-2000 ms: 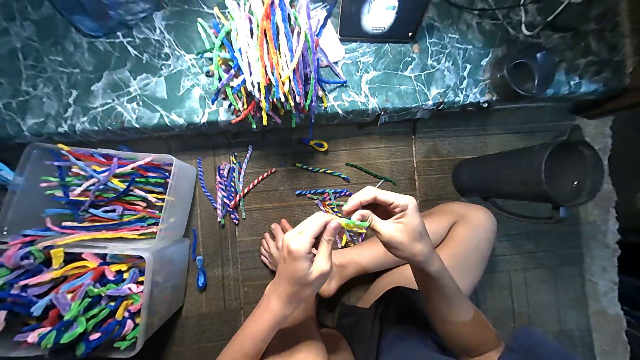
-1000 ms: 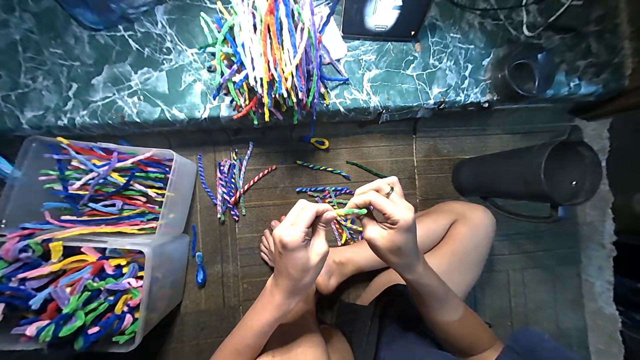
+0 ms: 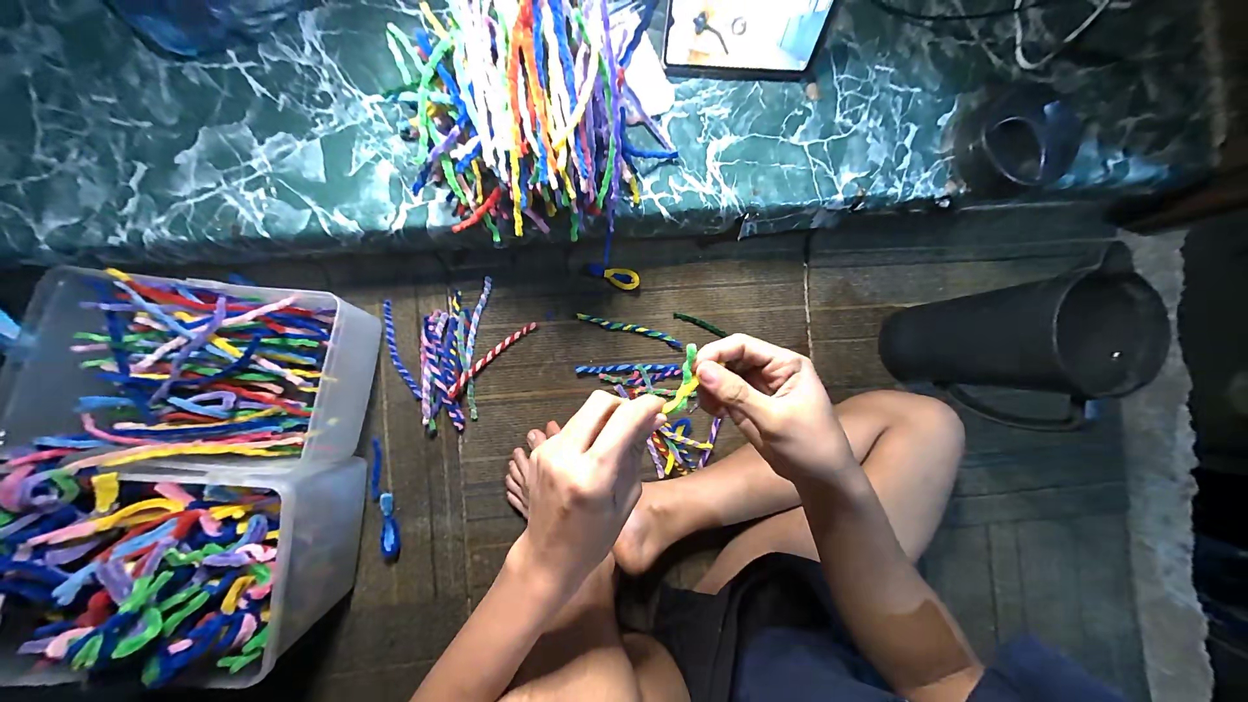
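Observation:
A yellow and a green pipe cleaner [image 3: 686,387] cross each other between my hands, above my lap. My left hand [image 3: 590,478] pinches the yellow end with thumb and fingers. My right hand [image 3: 770,400] grips the pair near the crossing, with the green tip sticking up beside its thumb. Just behind and below them on the floor lies a pile of twisted two-colour pipe cleaners [image 3: 673,450], partly hidden by my hands. A blue-and-yellow twist [image 3: 629,330] and a dark green one [image 3: 700,323] lie beyond it. Another group of twists [image 3: 450,361] rests to the left.
Two plastic bins [image 3: 359,390] of colourful pipe cleaners stand at the left. A large bundle of pipe cleaners [image 3: 531,107] hangs over the green marbled ledge [image 3: 292,175], near a device with a lit screen [image 3: 746,34]. A dark pitcher [image 3: 985,336] lies on the right.
The green and yellow pieces, held close together between my fingertips a second ago, now show more openly, with the green tip pointing up. My hands have moved slightly apart.

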